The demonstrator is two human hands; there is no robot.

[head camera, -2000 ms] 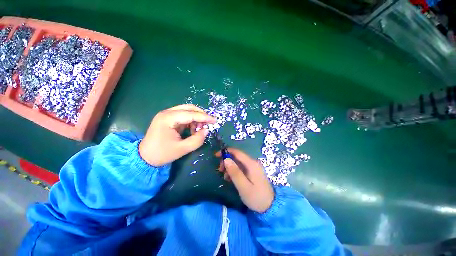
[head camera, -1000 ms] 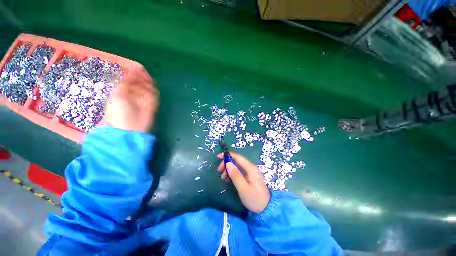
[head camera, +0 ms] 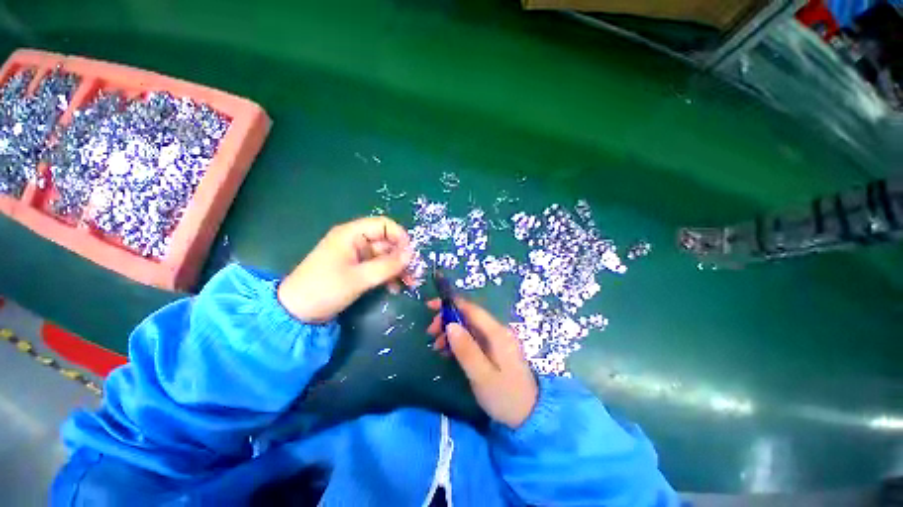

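My right hand [head camera: 488,358] holds small side cutters [head camera: 450,307] with blue handles, jaws pointing up and away from me. My left hand [head camera: 347,267] is at the left edge of a loose cluster of silvery parts [head camera: 446,236], thumb and fingertips close together. Its fingertips touch or overlap silvery parts; whether one is pinched between them is too small to tell. A denser pile of silvery parts [head camera: 559,277] lies right of the cutters. Thin pale slivers [head camera: 388,332] lie below and above my left fingertips.
A salmon-orange divided tray [head camera: 220,183] full of silvery parts is at the left. A wrapped grey bar with dark bands [head camera: 792,233] reaches in from the right. A brown cardboard box [head camera: 673,10] and a metal frame are at the far right. The work surface [head camera: 347,79] is green.
My left hand has moved from the tray's right side back to the loose cluster near the cutters. My right hand still holds the cutters in nearly the same place.
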